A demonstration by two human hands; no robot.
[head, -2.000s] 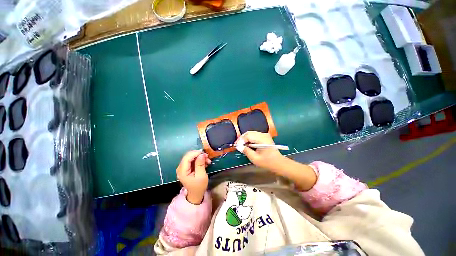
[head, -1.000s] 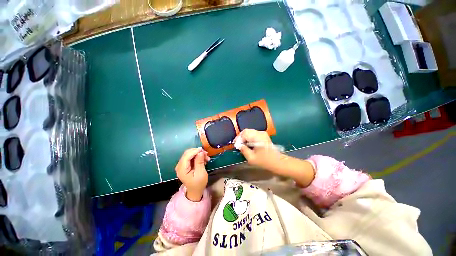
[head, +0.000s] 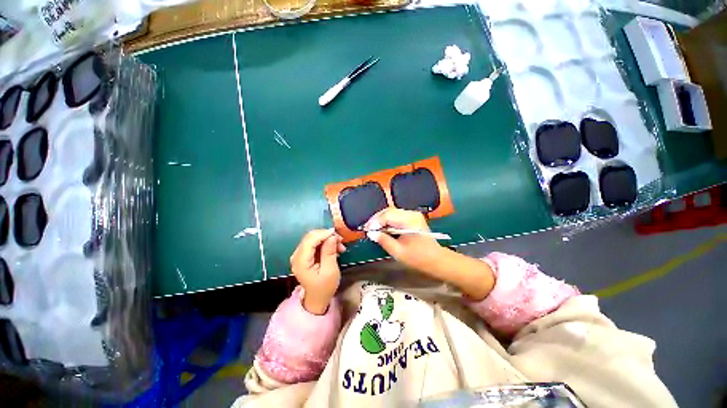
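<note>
An orange fixture point(head: 389, 185) lies flat near the mat's front edge, with a black rounded-square part point(head: 364, 205) in its left recess and another black part point(head: 415, 190) in its right recess. My right hand point(head: 406, 239) grips a thin white stick point(head: 426, 234), its fingertips at the lower edge of the left black part. The stick's tip is hidden by the fingers. My left hand point(head: 317, 259) is at the fixture's lower left corner, thumb and index finger nearly together; whether they pinch something tiny is too small to tell.
White-handled tweezers or knife point(head: 335, 92), a crumpled tissue point(head: 452, 62) and a white bottle point(head: 476, 95) lie behind the fixture. Stacked blister trays point(head: 68, 179) with black parts stand left. A white tray point(head: 558, 88) with several black parts and small white boxes point(head: 654, 52) are at right.
The view has shifted, so the bench items appear further right. Both hands stay at the fixture's lower edge. The white stick, blurred a second ago, now shows clearly.
</note>
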